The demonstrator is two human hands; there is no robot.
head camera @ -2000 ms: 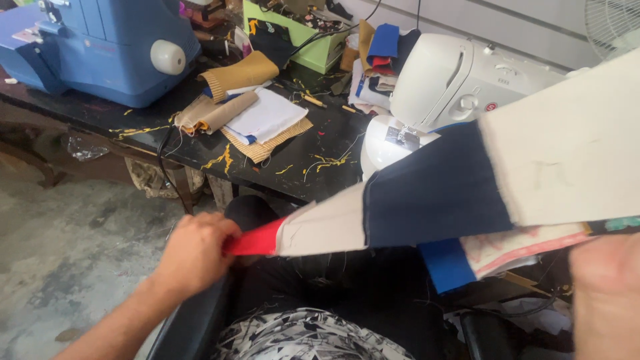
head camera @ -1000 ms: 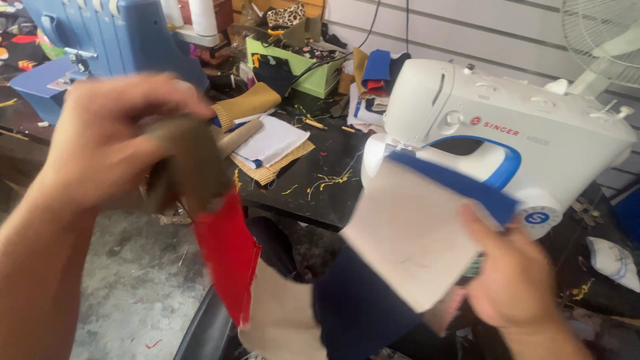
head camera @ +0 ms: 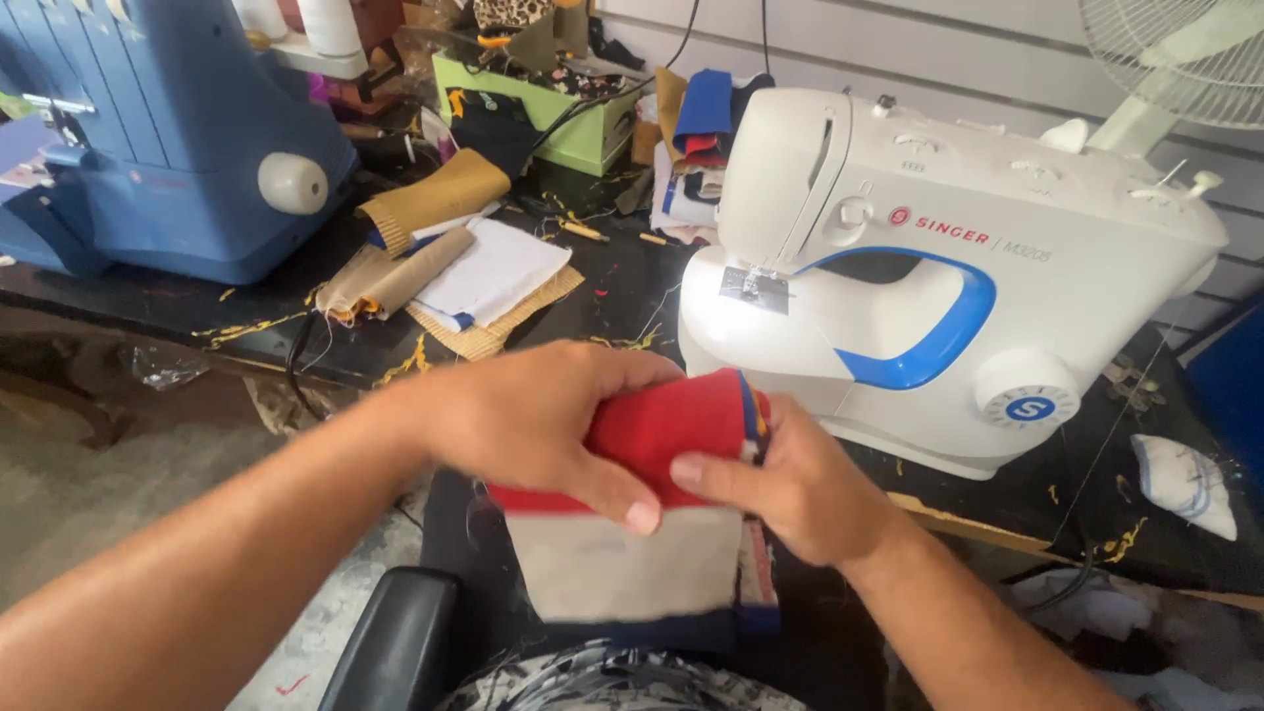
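Joined fabric pieces are bunched between my hands in front of my lap. The red fabric (head camera: 667, 430) is uppermost, with blue and yellow edges showing at its right end. A cream fabric panel (head camera: 627, 563) hangs below it, and dark blue cloth shows under that. My left hand (head camera: 553, 425) grips the red fabric from the left, thumb on top. My right hand (head camera: 790, 479) pinches its right end, thumb on the red face. Just beyond my hands stands a white Singer sewing machine (head camera: 948, 247), its lamp lit over the needle plate (head camera: 755, 288).
A blue sewing machine (head camera: 188, 128) stands at the left of the black table (head camera: 612, 286). Folded fabric pieces (head camera: 494, 272) and thread scraps lie between the machines. Behind are a green box (head camera: 583, 133) of cloth and a fan (head camera: 1185, 59). A pincushion (head camera: 1185, 484) sits at right.
The patchwork strip was stretched out between my hands two seconds ago; it is now gathered with red on top. My hands have come close together, and the view has shifted.
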